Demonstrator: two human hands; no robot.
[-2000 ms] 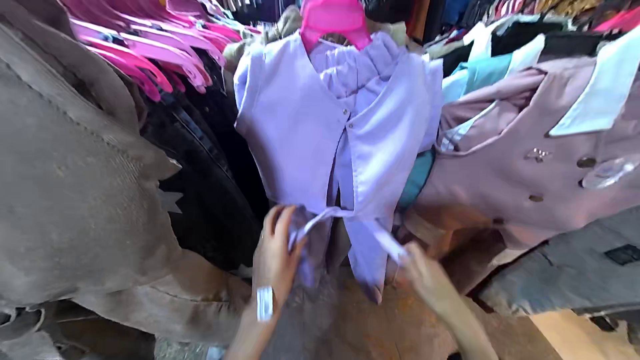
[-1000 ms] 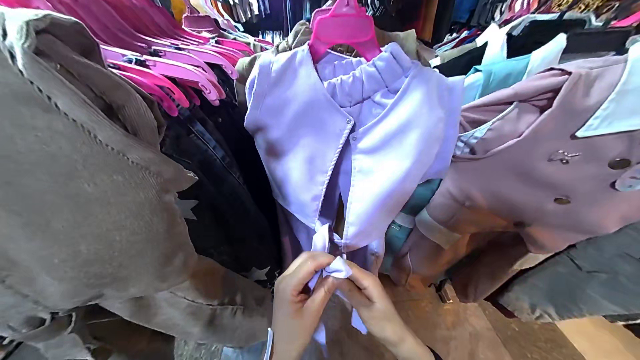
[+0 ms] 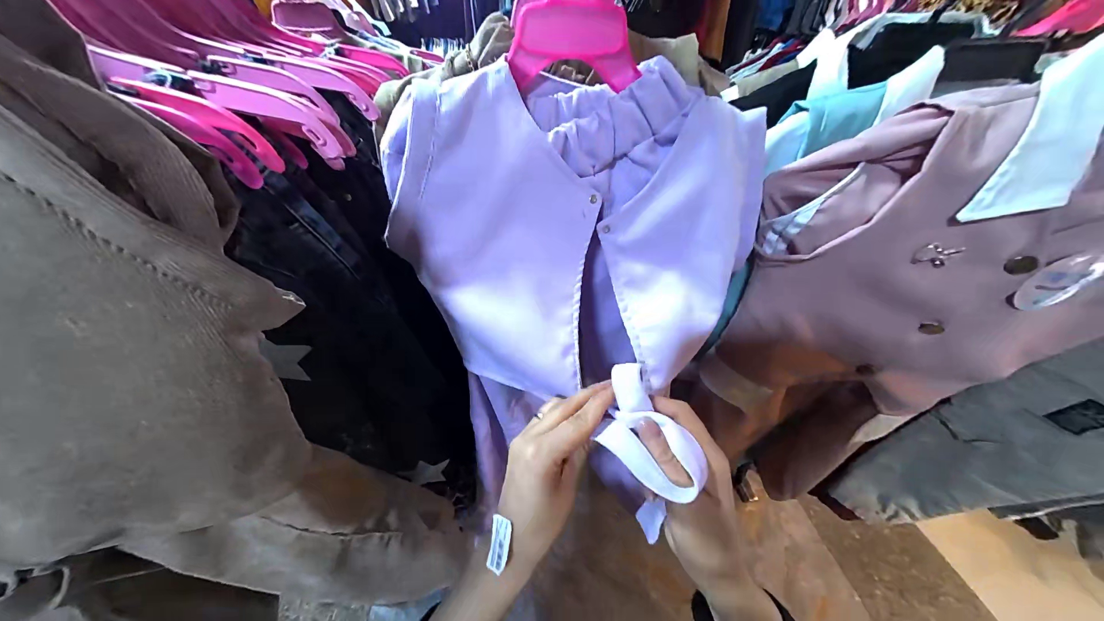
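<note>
A lilac sleeveless vest [image 3: 509, 250] hangs on a bright pink hanger [image 3: 573, 39], with lilac elastic-waist trousers [image 3: 625, 112] behind its neckline. At the vest's lower front, a pale lilac fabric tie [image 3: 660, 470] forms a loop, with a short folded piece above it and a loose end below. My left hand [image 3: 552, 466] has its fingertips against the left side of the tie near the knot. My right hand [image 3: 703, 492] holds the tie from the right, its thumb showing through the loop. A white sticker [image 3: 498, 544] is on my left wrist.
Brown corduroy garments [image 3: 129, 345] fill the left side, beside dark jeans [image 3: 336, 285] and a row of pink hangers [image 3: 224, 95]. To the right hang a dusty-pink garment with a white collar [image 3: 871, 302] and a grey garment [image 3: 975, 440]. Tiled floor [image 3: 862, 552] shows below.
Two seconds ago my hands were apart with the tie's ends stretched between them. They then came together at the vest's lower front, and a large loop now shows over my right hand.
</note>
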